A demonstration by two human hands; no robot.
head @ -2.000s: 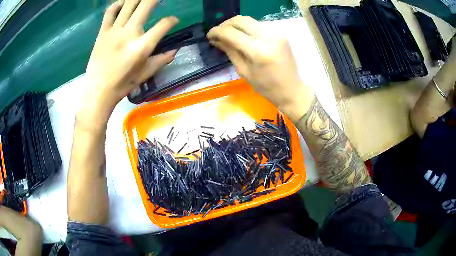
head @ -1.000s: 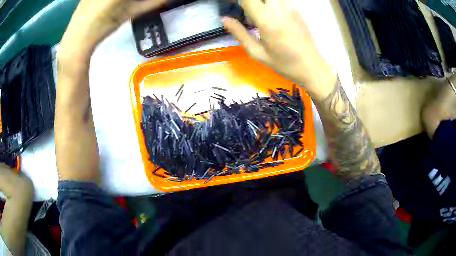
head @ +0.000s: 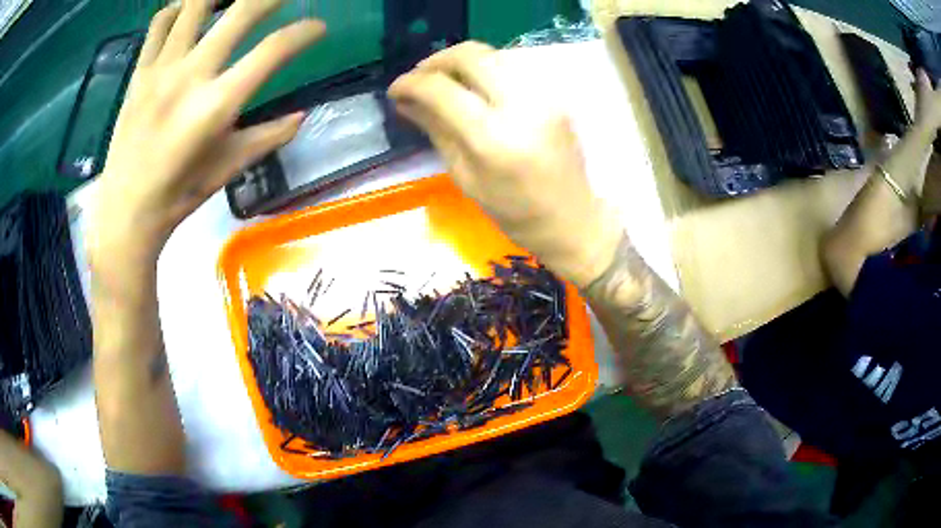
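A black rectangular frame (head: 253, 193) lies tilted behind the orange tray (head: 439, 451), its window showing a pale surface. A dark panel (head: 423, 26) crosses near its right end. My left hand (head: 191, 119) is open above the frame's left part, fingers spread, holding nothing. My right hand (head: 500, 144) is at the frame's right part, its thumb and fingertips close together against the dark panel. Whether they pinch anything is hidden and blurred. A loose heap of thin black strips (head: 402, 361) fills the tray's near part; its far part shows white.
Another black frame (head: 80, 134) lies on the green belt (head: 36, 93) at left. Stacked black frames (head: 46, 289) stand at far left; more (head: 774, 103) lie on cardboard (head: 738, 263) at right. A neighbour's arm (head: 867, 217) is at right, another (head: 29, 480) at lower left.
The view has shifted, so tray and frame sit lower in the picture. My left hand, cut off by the top edge one second ago, now shows with spread fingers. A frame on the belt has come into view.
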